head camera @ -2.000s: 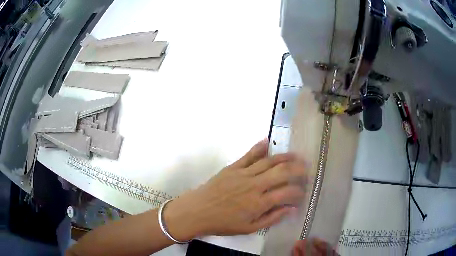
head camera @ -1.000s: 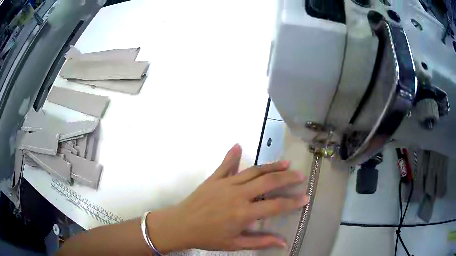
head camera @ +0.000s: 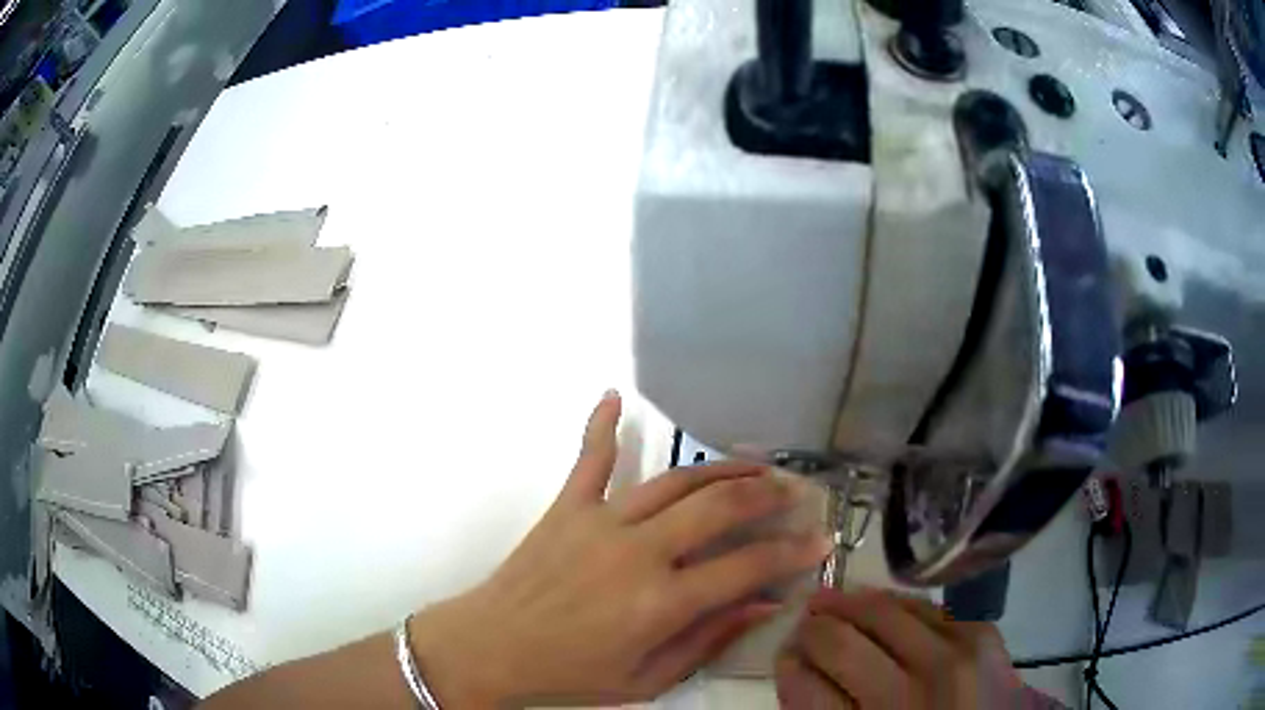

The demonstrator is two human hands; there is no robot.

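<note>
A beige zipper panel (head camera: 834, 566) lies under the presser foot (head camera: 852, 511) of the sewing machine, mostly covered by my hands. A short bit of its metal teeth shows between them. My left hand (head camera: 645, 572) lies flat on the panel's left side, thumb spread, fingertips close to the foot. My right hand (head camera: 895, 655) is low beside it, with bent fingers closed on the panel just in front of the foot; its fingertips are partly hidden. The large white machine head (head camera: 756, 284) hides the area behind the foot.
Loose beige strips (head camera: 243, 273) and a heap of shorter pieces (head camera: 90, 465) lie at the left of the white table (head camera: 458, 180). A blue bin (head camera: 458, 17) is at the top edge. Right of the needle are a red and black tool (head camera: 1106, 508) and a grey bundle (head camera: 1179, 562).
The view has shifted, so the machine head looks larger and lower. My right hand, out of view a second ago, is now at the panel near the foot. My left fingers are nearer the foot.
</note>
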